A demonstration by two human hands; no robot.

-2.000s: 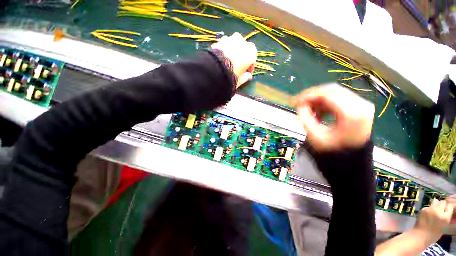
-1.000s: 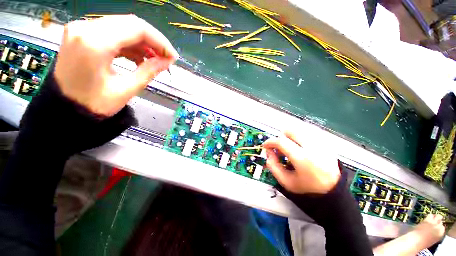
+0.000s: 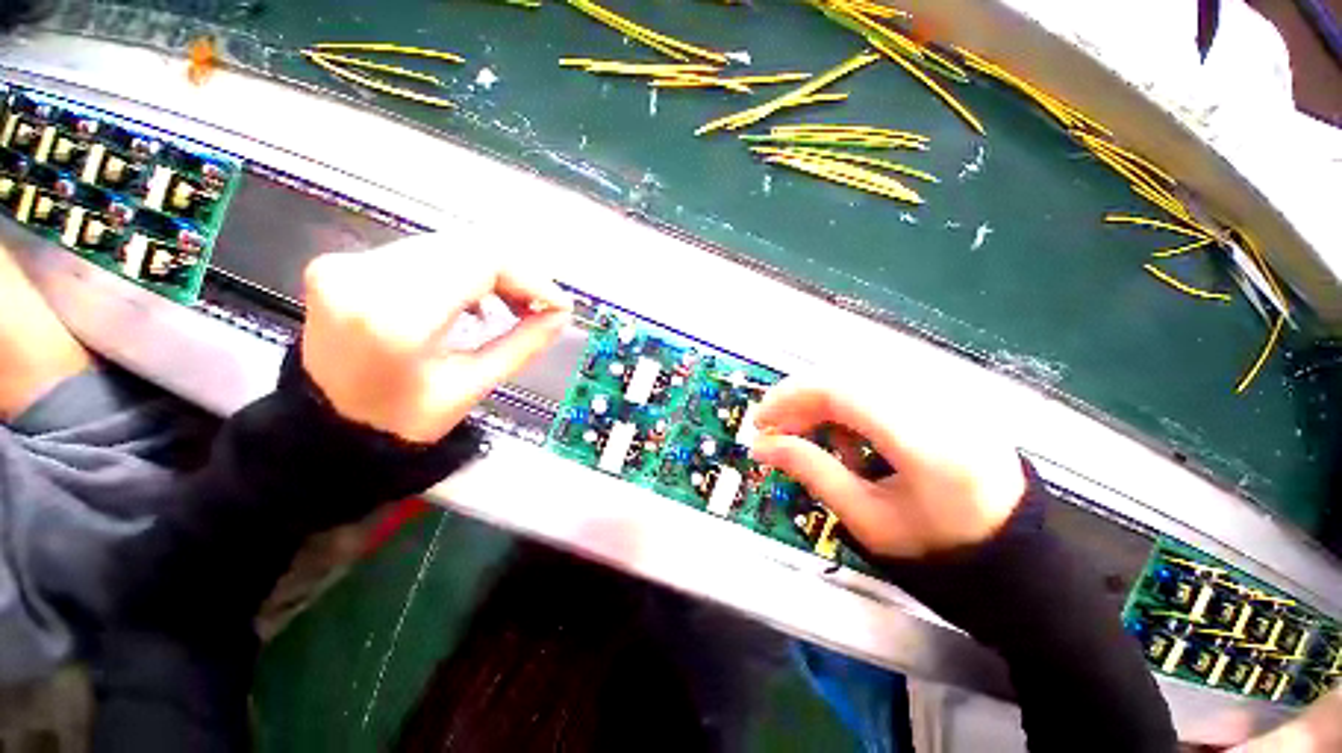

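A green circuit board panel with white blocks and small parts lies on the metal conveyor rail in the middle. My left hand is above the rail at the panel's left end, thumb and fingertips pinched together; whether a small part is between them cannot be told. My right hand is over the right part of the panel, thumb and index finger close to its parts, hiding that end. Whether it holds a wire is too unclear to tell. Yellow wires lie in loose bunches on the green bench top.
Another panel lies on the rail at the left, and one with yellow wires at the right. The silver rail crosses the view. Another person's arm is at the left edge, and another hand at the lower right corner. A white sheet lies beyond the wires.
My left hand has moved right and down to the panel's left end. My right hand has stayed over the panel's right part. An arm has appeared at the left edge.
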